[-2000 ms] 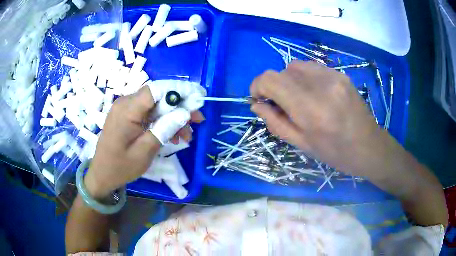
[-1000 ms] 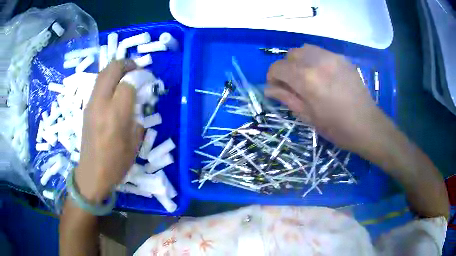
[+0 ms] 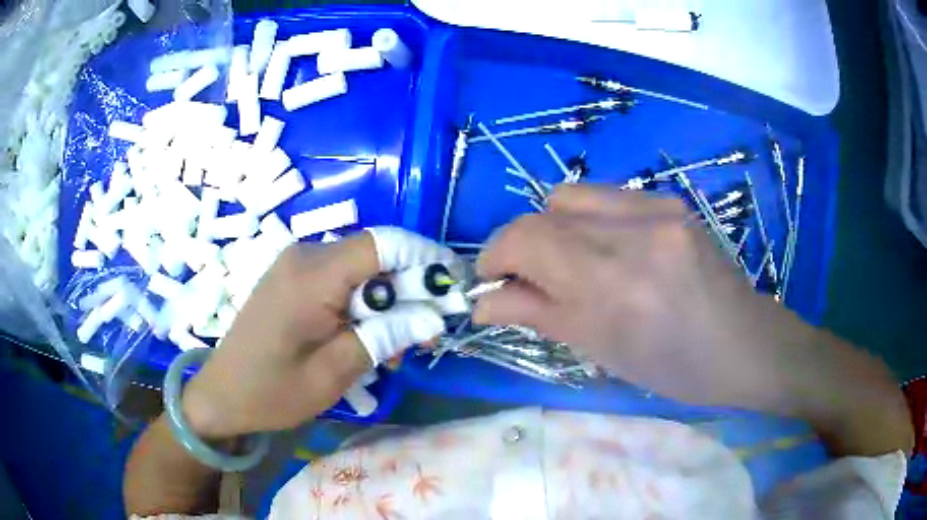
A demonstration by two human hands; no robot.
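My left hand (image 3: pixel 325 305), with white coverings on its fingers, holds white sleeves with two round black ends (image 3: pixel 379 295) facing up, side by side. My right hand (image 3: pixel 620 274) is right beside it, over the right compartment, and pinches a thin pale stem (image 3: pixel 488 288) pointing at the fingers of my left hand. Whether the stem's tip touches a sleeve is hidden by the fingers. Loose white sleeves (image 3: pixel 183 163) are heaped in the left compartment. Thin stem assemblies (image 3: pixel 549 358) lie scattered in the right compartment, partly under my right hand.
The blue divided tray (image 3: pixel 415 132) lies in front of me. A white shallow tray (image 3: pixel 752 46) sits beyond its far right edge with one fitted sleeve (image 3: pixel 666 19) on it. A clear plastic bag (image 3: pixel 36 193) of white parts is at the far left. Clear plastic hangs at the far right.
My left hand has moved from the white sleeves toward the tray's divider and now shows two black ends. My right hand has moved left and down to meet it, with a stem in its fingers.
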